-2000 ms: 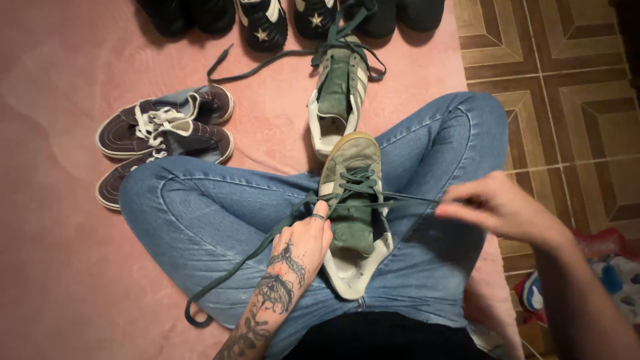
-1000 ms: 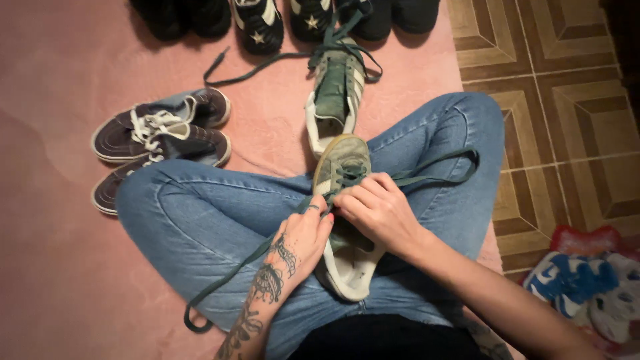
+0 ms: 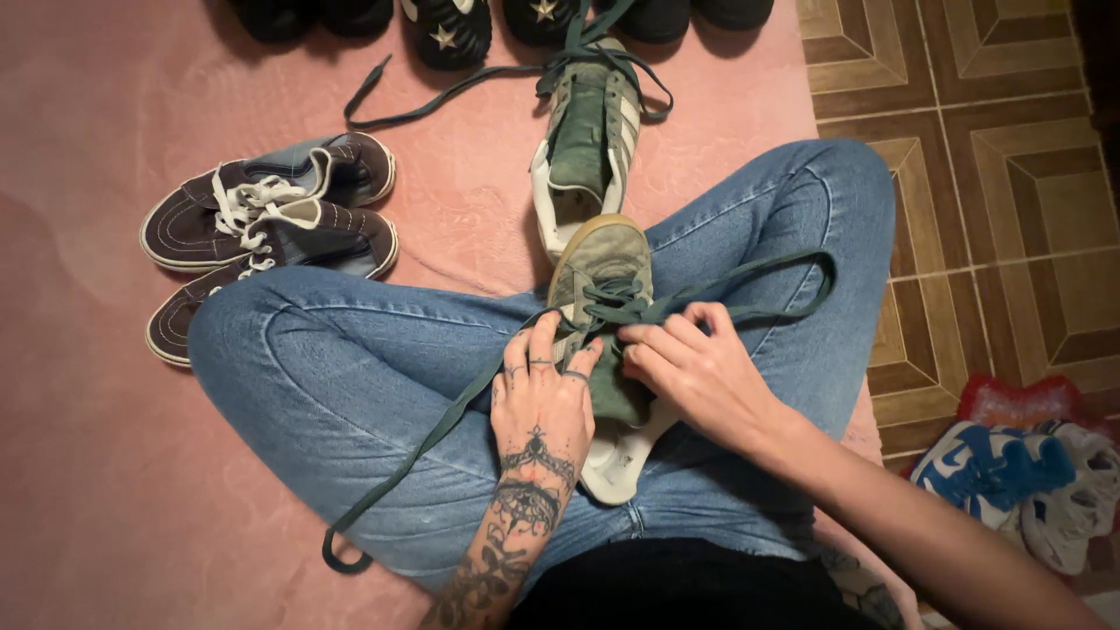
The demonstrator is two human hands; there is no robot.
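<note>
A green suede sneaker (image 3: 612, 254) with a gum sole rests in my lap, its toe pointing away from me. My left hand (image 3: 544, 394), tattooed, lies on the left side of its lacing, fingertips at the eyelets. At the right eyelets my right hand (image 3: 696, 367) has its fingers bent around the dark green shoelace (image 3: 787, 284); the exact pinch is hidden. That lace loops out over my right thigh. A second lace end (image 3: 437, 429) runs across my left thigh down to the pink blanket. Beyond the toe lies the matching green sneaker (image 3: 591, 131), its laces loose.
Dark brown sneakers with white laces (image 3: 197, 214) lie left of my knee. Several black shoes (image 3: 446, 35) line the blanket's (image 3: 96, 350) far edge. At right, blue and white sneakers (image 3: 989, 472) sit on the tiled floor (image 3: 1032, 192), beside a red object (image 3: 1019, 402).
Two seconds ago my right hand held a lace stretched out to the right; it has since come in to the sneaker's eyelets, and the lace forms a slack loop. My left hand stays by the lacing.
</note>
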